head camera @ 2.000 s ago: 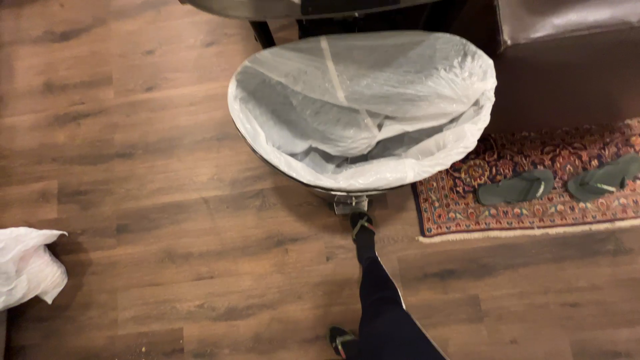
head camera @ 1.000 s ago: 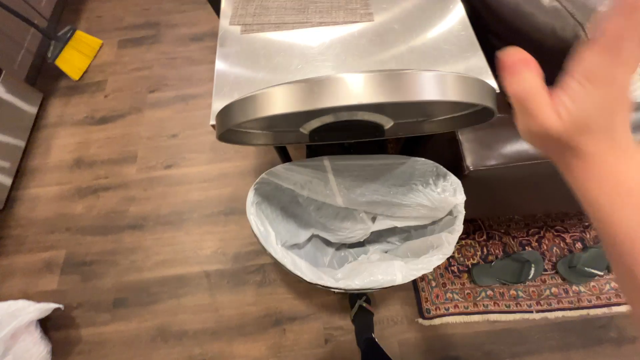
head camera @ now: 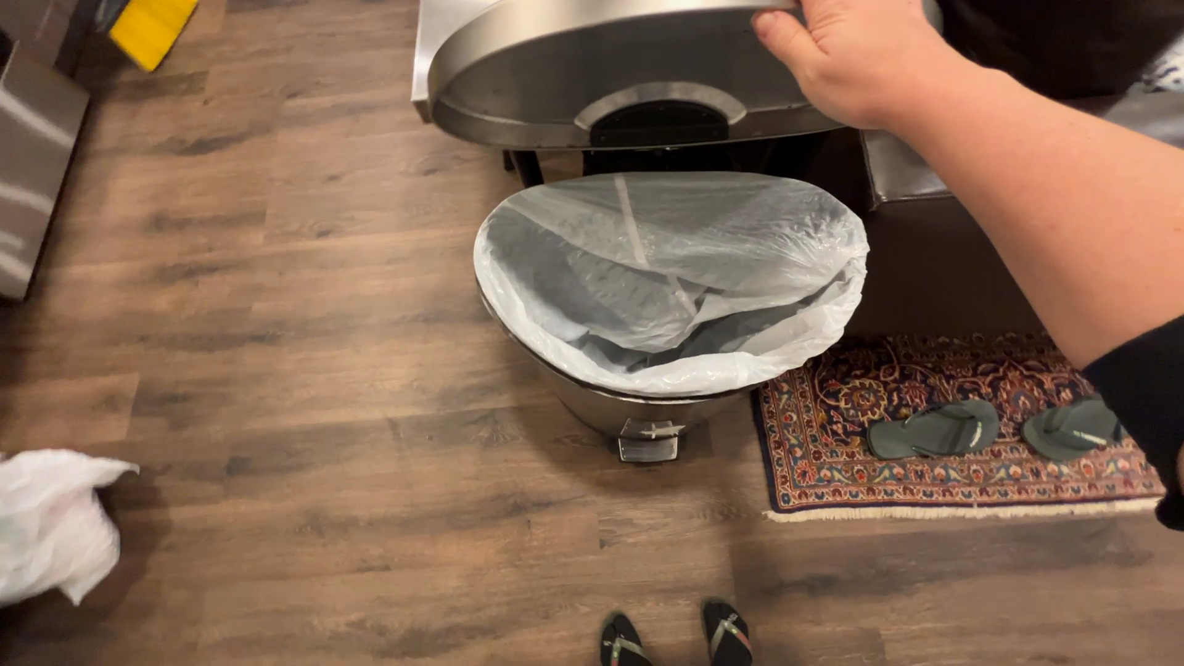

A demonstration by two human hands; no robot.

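The raised stainless-steel lid (head camera: 518,69) of a trash can tilts up at the top of the view. My right hand (head camera: 846,69) is on the lid's right edge, the thumb against the rim and the other fingers hidden behind it. Below the lid stands the metal can (head camera: 601,412), lined with a white plastic bag (head camera: 740,370) folded over its rim. The steel foot pedal (head camera: 647,442) shows at the can's base, with no foot on it. My left hand is out of view.
Green flip-flops (head camera: 934,430) lie on a patterned rug (head camera: 832,481) at the right, beside a dark leather seat (head camera: 925,171). A white plastic bag (head camera: 55,523) is on the wood floor at the left edge. A yellow broom head (head camera: 153,32) is at the top left.
My right hand, out of view at first and then raised beside the lid, is now on the lid's edge. My foot, at the pedal in the first frame, is now back on the floor.
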